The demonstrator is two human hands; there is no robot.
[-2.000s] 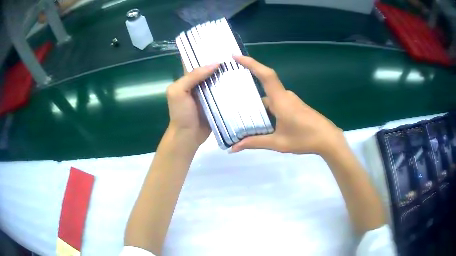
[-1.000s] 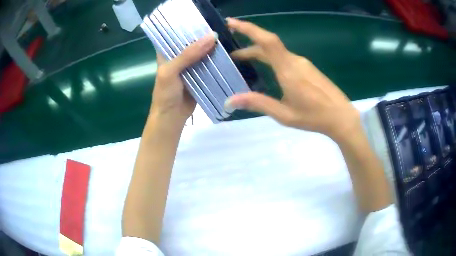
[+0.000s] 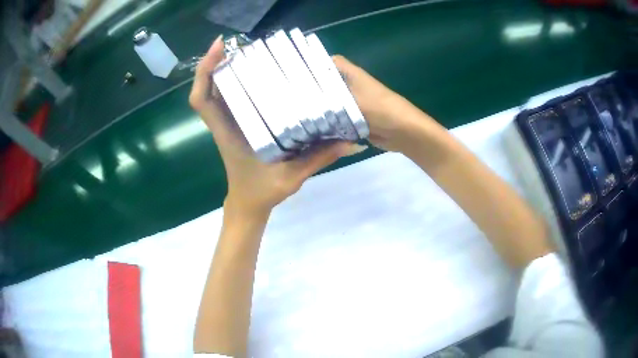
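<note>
A stack of several silver phone middle frames [image 3: 283, 91] is held tilted above the far edge of the white cover, over the green belt. Their silver side walls face me, with uneven steps between the pieces. My left hand [image 3: 245, 161] is around the left side and near end of the stack, fingers up its left edge and thumb along the near end. My right hand [image 3: 388, 115] is at the right side of the stack; most of its fingers are hidden behind it.
The black blister tray [image 3: 584, 168] stands at the right on the white cover [image 3: 364, 266]. The red strip [image 3: 124, 308] lies at the lower left. Beyond the green belt [image 3: 448, 63] are a white bottle [image 3: 155, 54], clear film and a grey sheet [image 3: 241, 12]. A red bin [image 3: 21, 171] is far left.
The stack has moved slightly right and turned so its near ends show. My left hand has shifted to its left side and near end; my right hand has closed in on its right side. The view has tilted.
</note>
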